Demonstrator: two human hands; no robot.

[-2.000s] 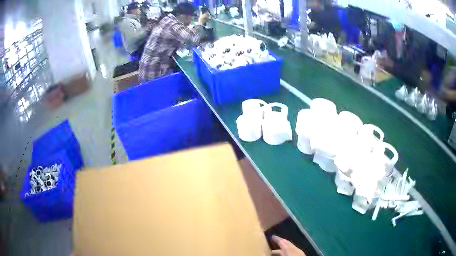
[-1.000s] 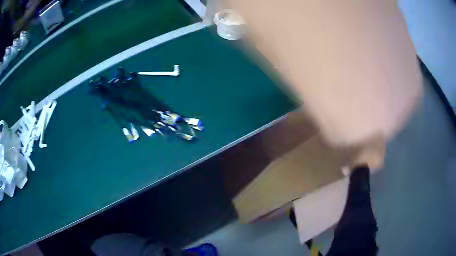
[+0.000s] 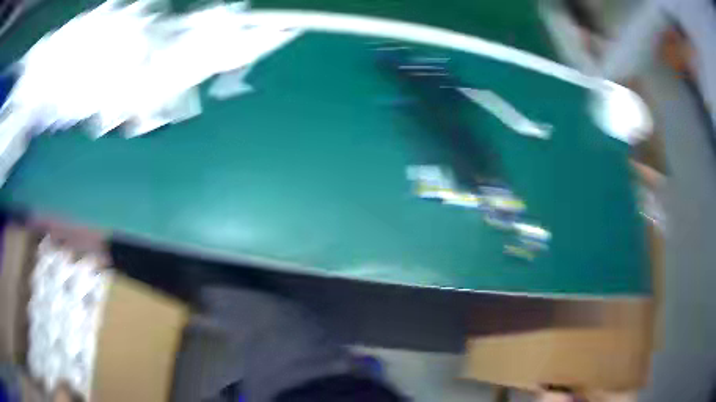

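The view is strongly blurred. A bundle of black cable harnesses [image 3: 455, 129] lies on the green bench, with white, blue and yellowish plugs towards the front edge. A white antenna [image 3: 506, 110] lies beside it. White housings [image 3: 102, 67] form a smeared group at the upper left. An open carton [image 3: 67, 322] full of white parts stands below the bench at the lower left. A small blurred patch that may be my right hand [image 3: 553, 394] is cut off by the bottom edge, by a brown carton. A faint patch at the bottom left may be my left fingertips; I cannot tell.
The bench's pale front edge [image 3: 369, 275] curves across the view. A pale rail [image 3: 440, 35] runs behind the work. A white round object [image 3: 622, 114] is at the bench's right end. A brown carton [image 3: 557, 357] stands below the bench at the right. Grey floor shows far right.
The view has swung left. The large tan blurred shape at the upper right is out of view. The open carton of white parts has come into view at the lower left.
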